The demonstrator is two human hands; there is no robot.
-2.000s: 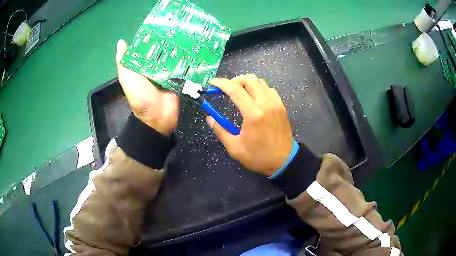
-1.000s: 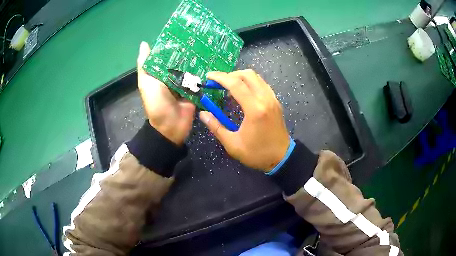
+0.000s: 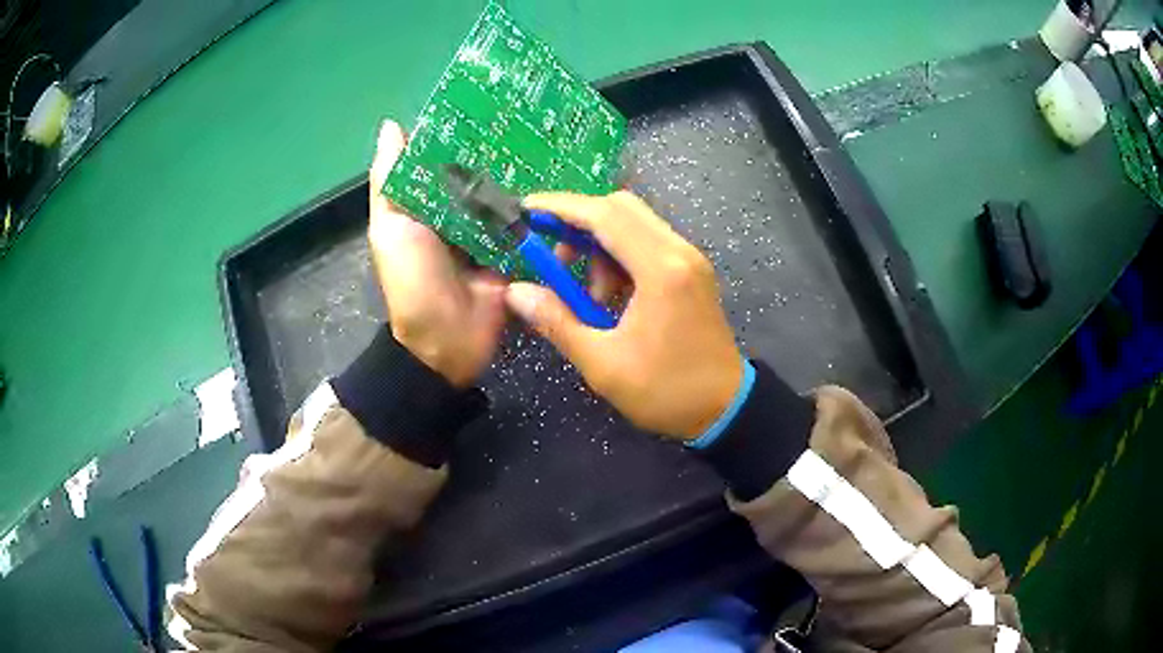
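A green PCB panel [image 3: 517, 109] with white print is held tilted above the black catch tray [image 3: 835, 230]. My left hand [image 3: 434, 287] holds the panel from its lower left side, fingers partly behind it. My right hand [image 3: 657, 319], with a blue band at the wrist, is closed around the blue handles of the flush cutters [image 3: 557, 277]. The cutters' dark jaws lie over the panel's lower left face; whether they touch it cannot be told. Bright lead clippings [image 3: 561, 402] are scattered in the tray.
Spare blue-handled pliers [image 3: 124, 580] lie at the lower left. A black case [image 3: 1013, 255] lies right of the tray. A white tub [image 3: 1071, 105] and a white cup [image 3: 1065, 31] stand at the upper right. Another cream tub [image 3: 49, 115] is at the upper left.
The panel and my left hand have moved right and turned a little. The cutters have turned, so the white patch near their pivot no longer shows. The jaws now lie farther over the panel.
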